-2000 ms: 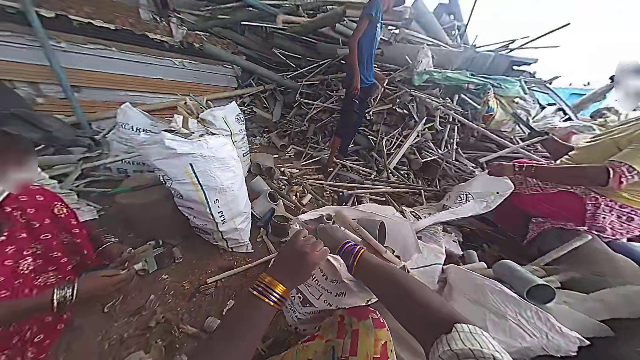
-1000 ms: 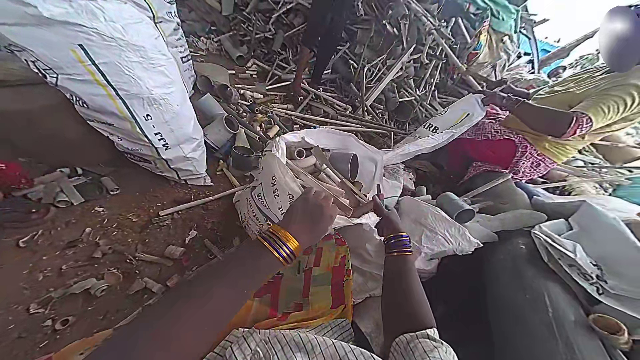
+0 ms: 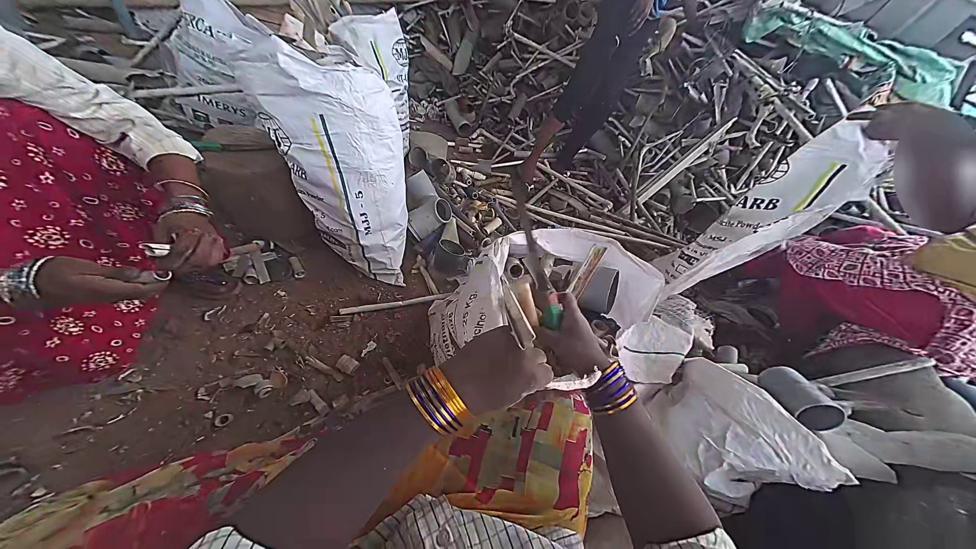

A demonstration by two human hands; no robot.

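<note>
My left hand (image 3: 499, 370) is closed around the lower end of a flat, pale plastic strip (image 3: 518, 313) that slants up over the open sack. Right beside it, my right hand (image 3: 573, 335) grips the green handle (image 3: 552, 313) of a long dark blade tool (image 3: 524, 213), whose blade points up and away. Both hands are at the near rim of a white woven sack (image 3: 465, 313) holding cut plastic pipe pieces, among them a wide grey pipe (image 3: 598, 290). Fingertips of both hands are partly hidden.
Full white woven sacks (image 3: 343, 152) stand at upper left. A person in red cloth (image 3: 69, 229) handles pipe bits at left; another person sits at right. Someone's dark-clothed leg (image 3: 598, 76) stands before a large heap of scrap pipes (image 3: 686, 99). A grey pipe (image 3: 801, 398) lies at right.
The blade tool with the green handle now shows plainly in my right hand. My hands have come close together, having been apart a second ago. The view has shifted left.
</note>
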